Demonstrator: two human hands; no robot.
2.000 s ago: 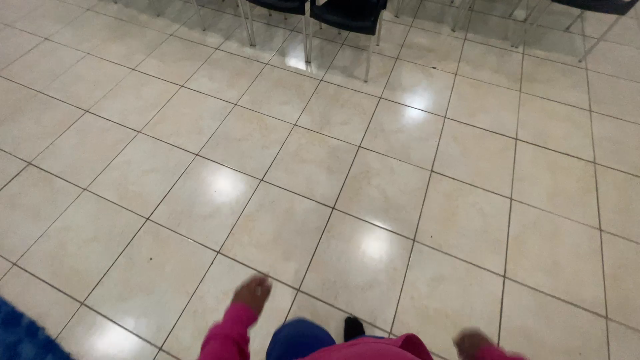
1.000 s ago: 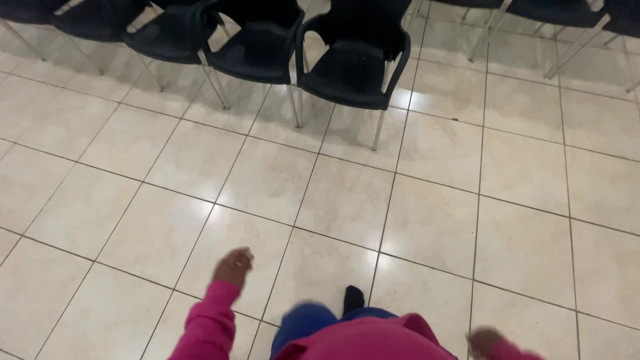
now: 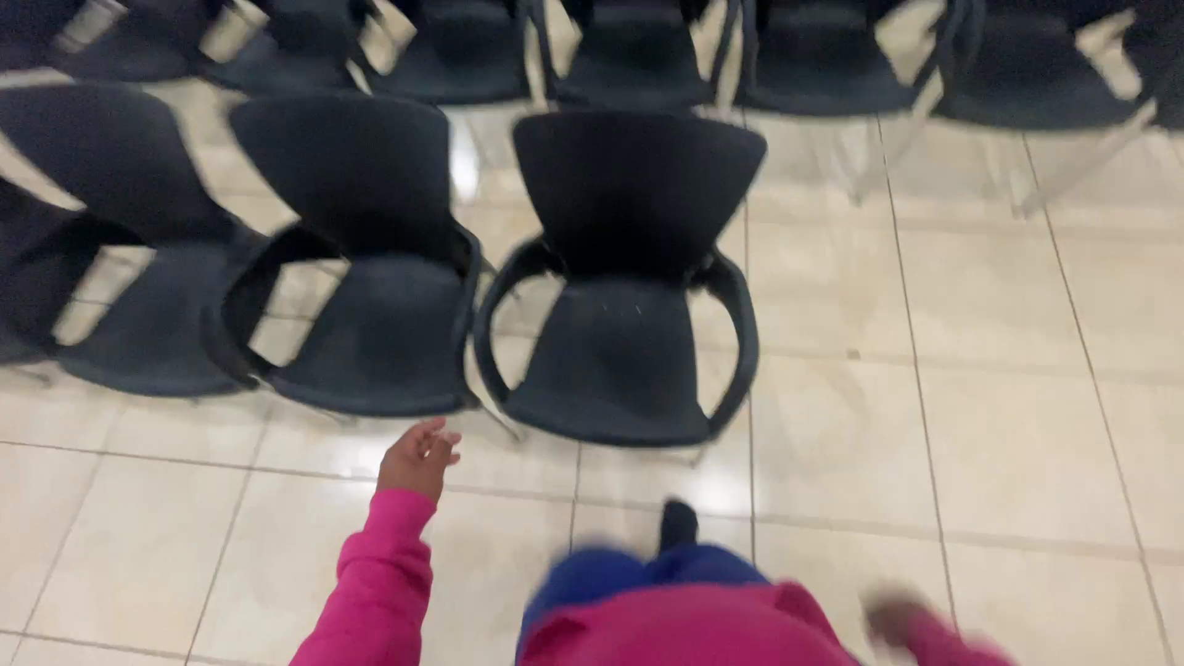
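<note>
My left hand [image 3: 422, 460], in a pink sleeve, hangs over the tiled floor with nothing in it, its fingers loosely bent and apart. It appears just in front of the seat edge of a black armchair [image 3: 361, 333]. To the right of that seat stands another black armchair [image 3: 615, 356], the end one of the near row. My right hand [image 3: 893, 615] is low on the right over the floor, blurred, so its fingers cannot be made out.
Black chairs form a near row reaching left, and a second row of black chairs [image 3: 823, 74] runs across the top. Metal legs show under them. Pale floor tiles [image 3: 832, 425] spread to the right of the end chair. One dark-covered foot [image 3: 678, 523] points toward the chairs.
The chairs have come nearer and lower in view as I move forward, and a second row now shows behind. My left hand stays raised at the left.
</note>
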